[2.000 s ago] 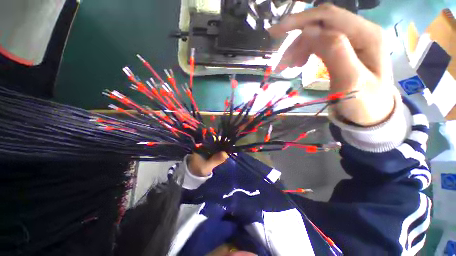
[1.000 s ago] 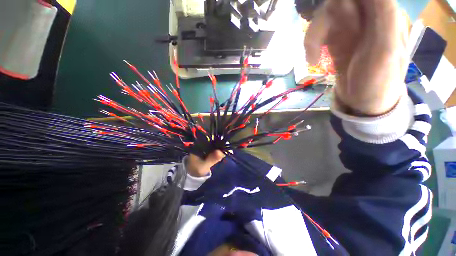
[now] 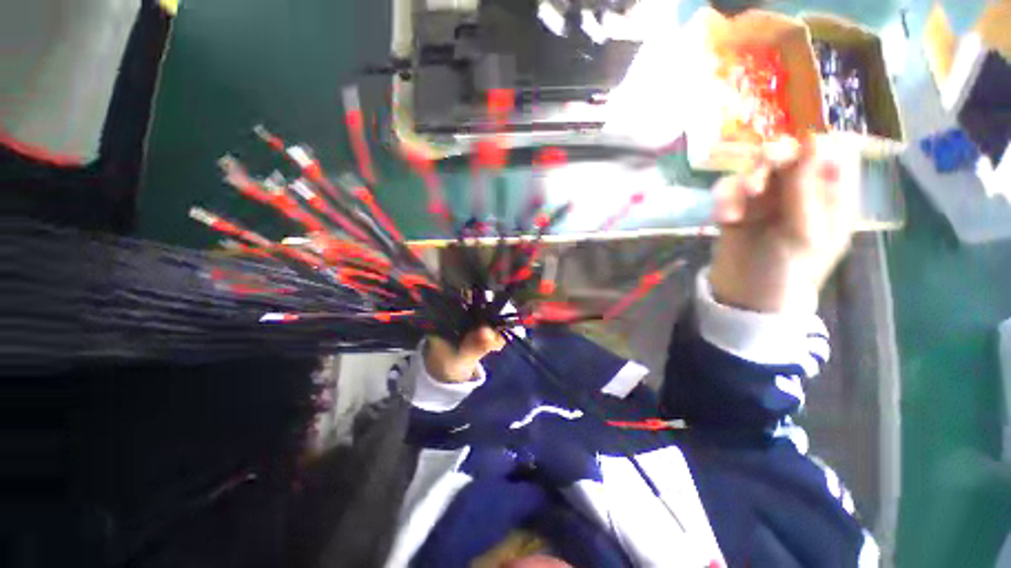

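My left hand is closed around the bundle of black cables at the centre of the view. The cables trail off to the left. Their red core wires fan out above the fist, with small silvery tips. My right hand is raised to the right of the fan, just below the open carton of red sleeves. It is blurred, with the fingers bent near the carton's front edge. Whether it holds a small piece cannot be told. An open carton of dark sleeves stands beside the red one.
A dark bench machine on a pale base stands behind the fan. White packaging with a blue mark and a dark flat rectangle lie at the upper right. A grey panel with a red edge is at the upper left.
My right hand has moved down and back from over the cartons, so both cartons now show. The view has shifted slightly. My left hand keeps its hold on the bundle.
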